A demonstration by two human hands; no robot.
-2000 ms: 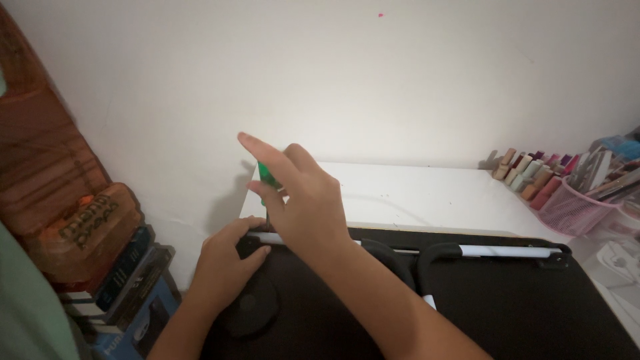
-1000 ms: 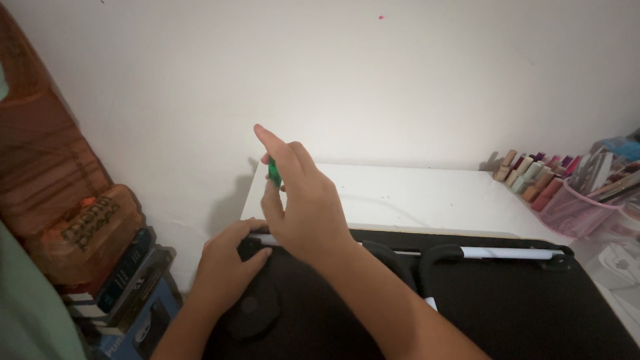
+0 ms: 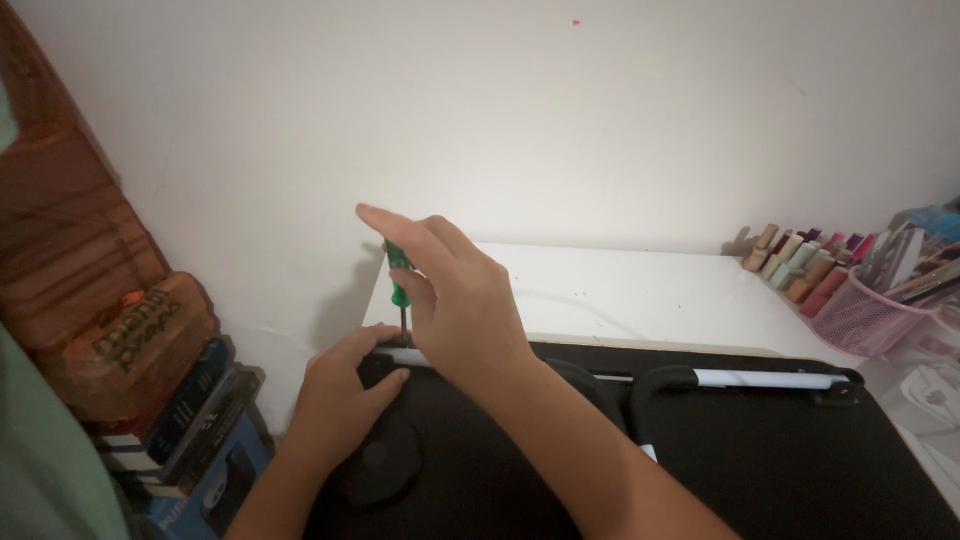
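A screwdriver with a green handle (image 3: 400, 289) stands nearly upright in my right hand (image 3: 469, 307), its thumb and fingers around the handle and the index finger pointing up and left. The screwdriver's tip meets a white metal tube (image 3: 412, 356) near the far left corner of a black board (image 3: 720, 450). My left hand (image 3: 345, 390) grips that corner and the tube's end, fingers behind and thumb in front. A round black part (image 3: 379, 457) lies on the board below it. Another white tube (image 3: 765, 379) with a black curved sleeve (image 3: 660, 382) runs along the board's far right edge.
Behind the board is a white tabletop (image 3: 630, 292) against a wall. Nail polish bottles (image 3: 806, 270) and a pink mesh holder (image 3: 866, 319) with slim items stand at the right. To the left are stacked books and boxes (image 3: 202, 427) and an orange-brown bag (image 3: 142, 337) bearing writing.
My right hand has shifted on the screwdriver handle, and more of the handle and shaft shows than one second ago. My left hand has stayed at the board's corner.
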